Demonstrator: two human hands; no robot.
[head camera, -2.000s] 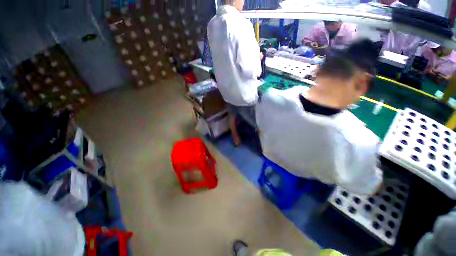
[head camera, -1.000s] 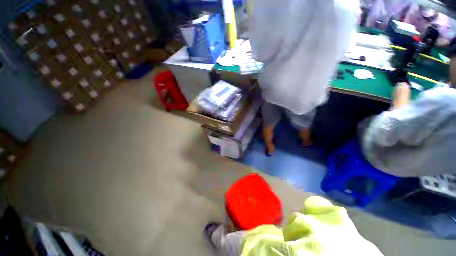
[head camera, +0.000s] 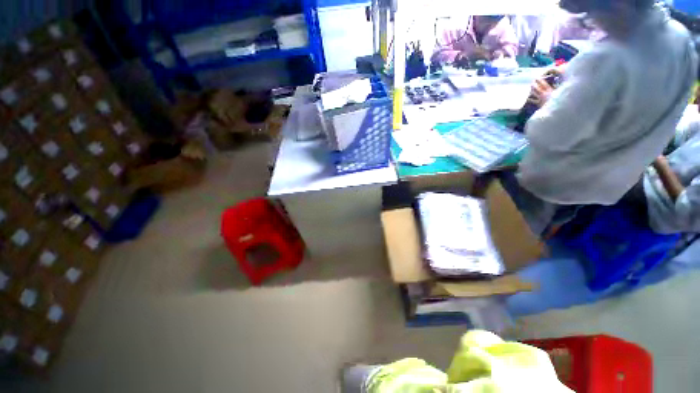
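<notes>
Neither of my hands shows; only yellow-green clothing of mine is at the bottom edge. Nearest in front of me is an open cardboard box on the floor, with a stack of flat, plastic-wrapped items inside. A red stool is cut off at the bottom right, beside my clothing. A second red stool stands on the floor left of the box.
A white table carries a blue perforated basket with papers. The green-matted bench holds a pale tray and small dark parts. A person in a pale smock stands at right by a blue stool. Stacked cartons line the left.
The view has moved forward and turned. The cardboard box, white table and bench end are nearer. The near red stool has shifted to the bottom right, and the standing person to the right.
</notes>
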